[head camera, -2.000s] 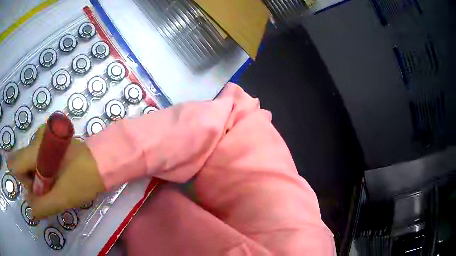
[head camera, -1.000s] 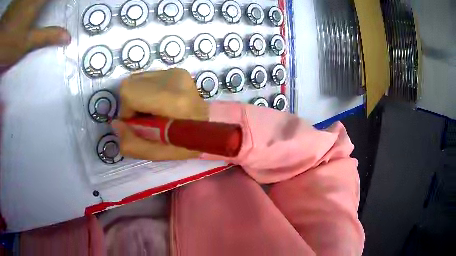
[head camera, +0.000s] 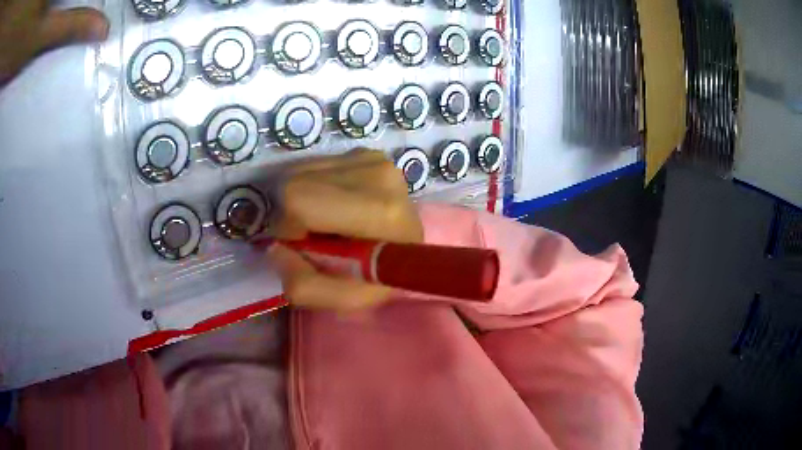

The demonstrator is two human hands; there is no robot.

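Observation:
A clear blister tray [head camera: 132, 264] lies on the white tabletop with rows of round metallic parts [head camera: 162, 151] in its pockets. My right hand [head camera: 347, 228] holds a thick red marker [head camera: 413, 266]. The marker's tip end points left, at the lower edge of the second part in the front row; whether it touches is not clear. My hand hides the parts to the right in that row. My left hand [head camera: 44, 33] is at the top left, cut off by the frame edge, fingers apart and empty, beside the tray's left edge.
Ridged clear tray stacks [head camera: 601, 79] stand at the right, with brown card [head camera: 661, 79] between them. Red tape [head camera: 211, 323] runs along the front table edge and blue tape [head camera: 576, 188] at the right. A small black dot [head camera: 147, 315] is on the tabletop. The dark floor area is beyond.
The view has swung round and shifted slightly. My right hand with the marker has moved right, from the front row's first part to the second. My left hand came into view.

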